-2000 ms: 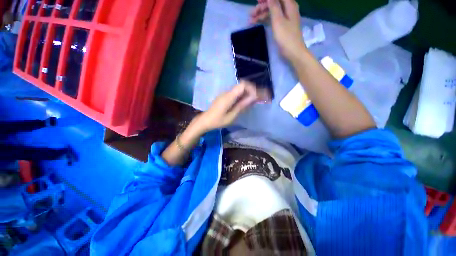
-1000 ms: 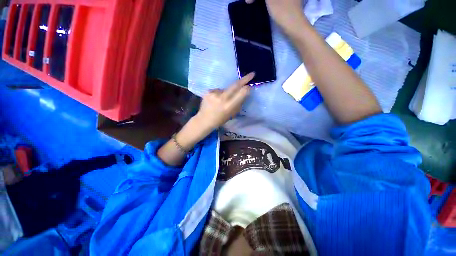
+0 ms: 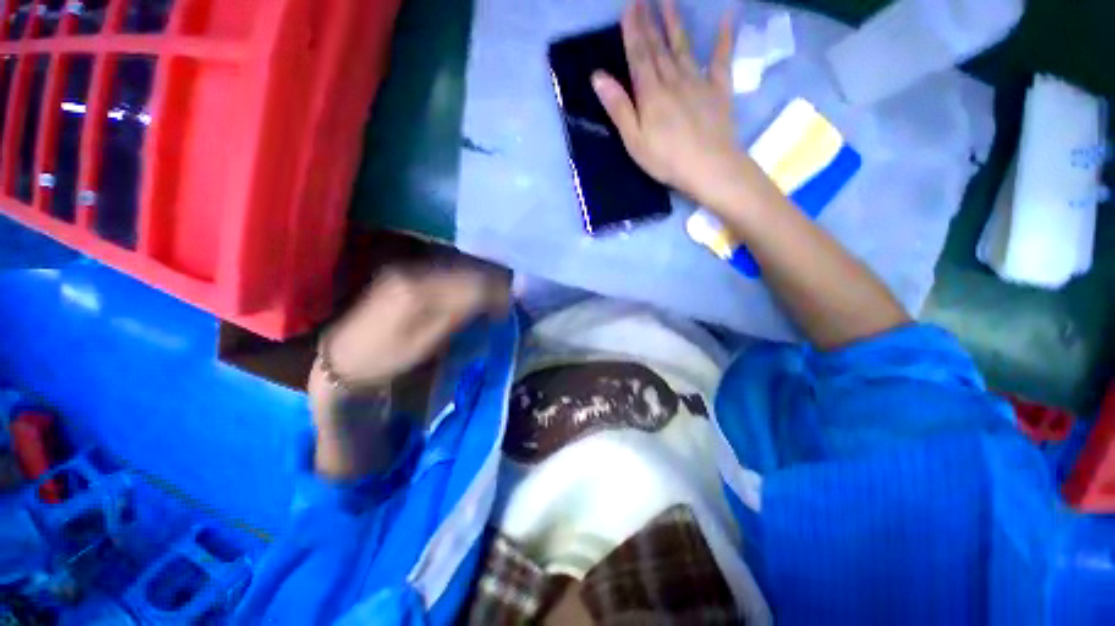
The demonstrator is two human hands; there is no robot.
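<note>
A glossy black phone [image 3: 599, 159] lies tilted on the pale work mat [image 3: 526, 226]. My right hand [image 3: 675, 116] is spread flat at the phone's right side, fingers apart, the thumb over its glass; no held object shows. My left hand [image 3: 413, 320] is blurred, off the mat near the bench edge, above the brown carton [image 3: 259, 357]; whether it holds anything cannot be told. The squeegee [image 3: 783, 165], banded white, yellow and blue, lies right of the phone, partly behind my right wrist. A crumpled white wipe [image 3: 763, 51] lies beyond it.
Red stacked phone trays [image 3: 202, 171] with black phones in pockets stand at the left. A translucent whitish bottle [image 3: 911, 49] lies at the mat's far right. A white film stack [image 3: 1049, 184] lies on the green bench [image 3: 966, 330]. Blue stools [image 3: 202, 563] stand on the floor, lower left.
My left hand has left the phone's near end and moved left and down, toward the carton. My right hand has come nearer from the far end and opened beside the phone.
</note>
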